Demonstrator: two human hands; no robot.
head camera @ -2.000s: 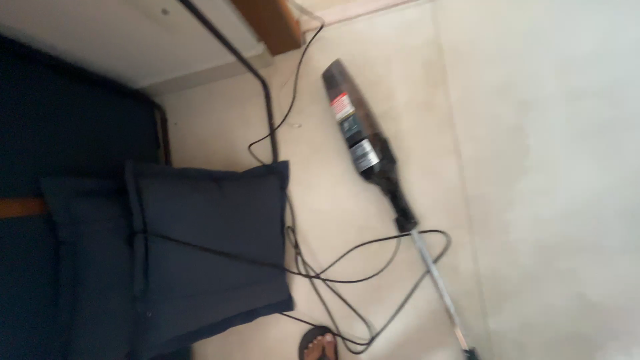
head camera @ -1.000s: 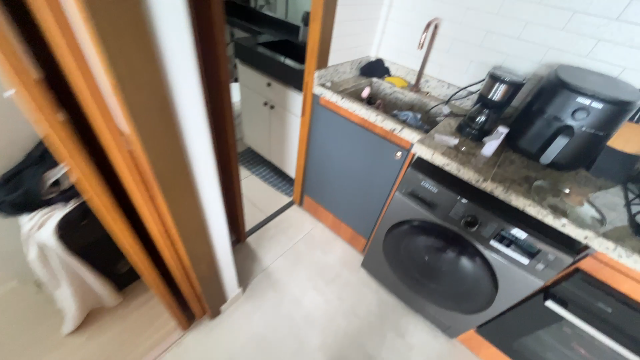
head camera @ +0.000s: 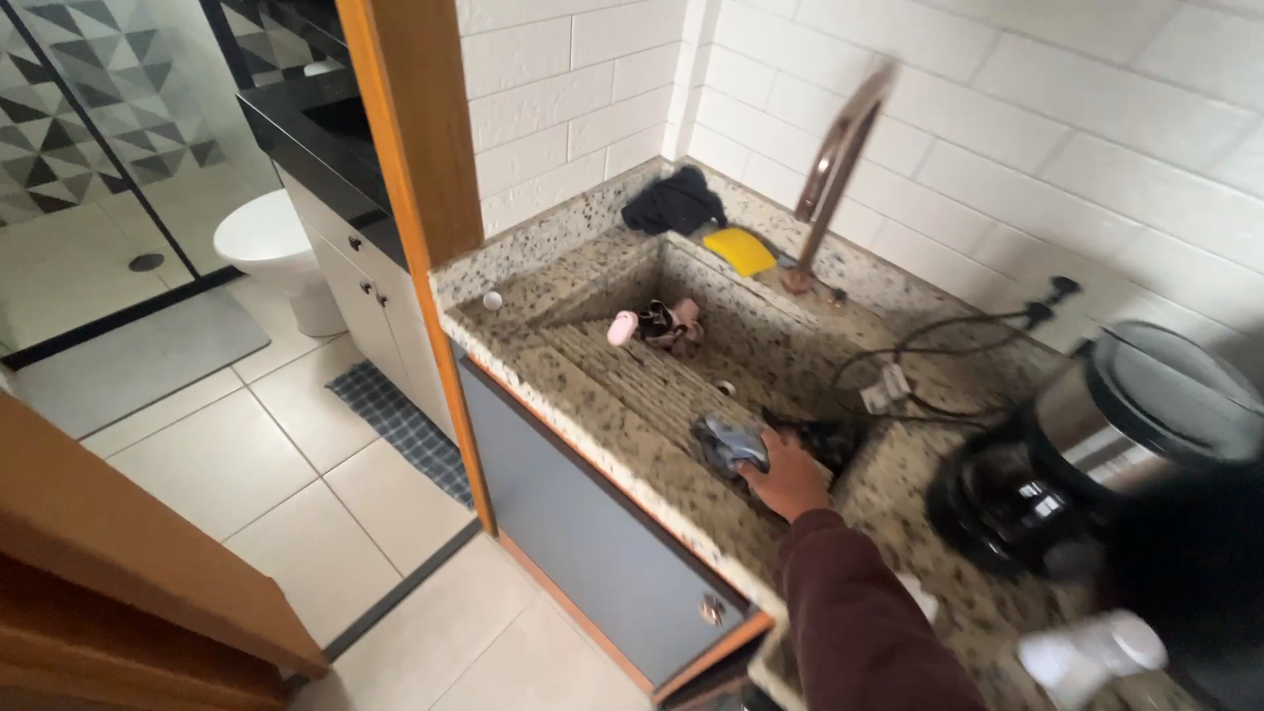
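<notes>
My right hand [head camera: 787, 476], in a dark maroon sleeve, reaches into the near end of the speckled granite sink [head camera: 592, 380]. Its fingers are closed on a crumpled grey-blue cloth [head camera: 731, 442] at the ribbed washboard slope. Dark cloth [head camera: 834, 439] lies just beyond the hand. Farther along the basin sits a small pink and black item [head camera: 671, 324], its kind unclear. Behind the basin are a yellow cloth or sponge [head camera: 739, 251], a black cloth [head camera: 674, 201] and a copper-coloured faucet [head camera: 839, 168]. My left hand is out of view.
A coffee maker [head camera: 1047, 474] stands right of the sink, with a black cord [head camera: 894, 351] looped beside it. A white bottle [head camera: 1091, 647] is at the lower right. Below the sink is a grey cabinet door [head camera: 592, 523]. A wooden door frame [head camera: 420, 197] borders the bathroom at left.
The view has swung from the vacuum cleaner and cushions on the floor to the kitchen, then closer to the sink. My right hand has come into view, holding the grey-blue cloth.
</notes>
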